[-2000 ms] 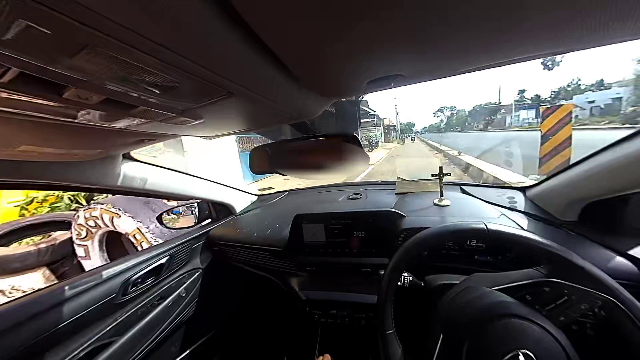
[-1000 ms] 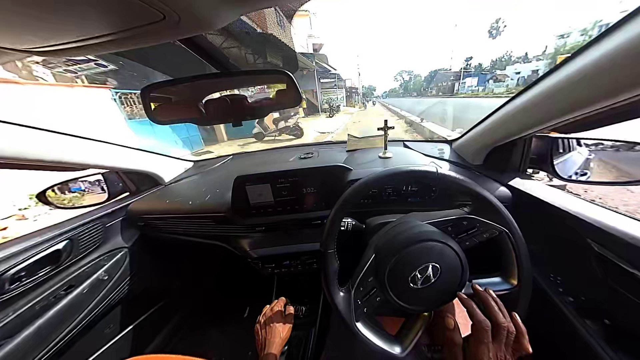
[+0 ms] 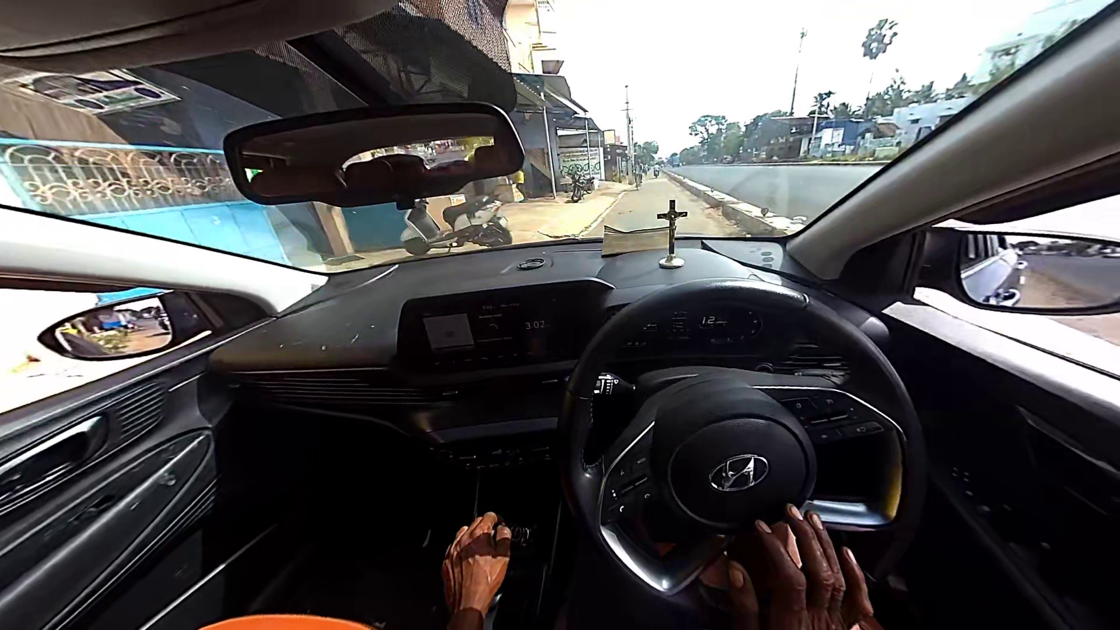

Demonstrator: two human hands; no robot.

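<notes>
A black Hyundai steering wheel (image 3: 739,472) stands before me, turned a little. My right hand (image 3: 801,569) lies at its lower right part, fingers bent with gaps between them; whether it grips the rim cannot be told. My left hand (image 3: 477,560) is low at the centre console, fingers curled over what looks like the gear lever, whose knob is hidden under the palm. A stalk (image 3: 612,385) shows behind the wheel's left side. Lit figures show on the instrument display (image 3: 717,324) and the centre touchscreen (image 3: 490,325).
A small crucifix (image 3: 672,234) and a folded paper (image 3: 634,241) stand on the dashboard (image 3: 472,271). The rear-view mirror (image 3: 376,153) hangs above. Through the windscreen are a parked scooter (image 3: 455,227), a blue wall (image 3: 166,227), a narrow road (image 3: 643,210) and a low kerb (image 3: 726,203).
Two seconds ago the right hand was out of view; both hands showed one second ago. The left hand remains at the console, and the right at the lower wheel. The view swung early on.
</notes>
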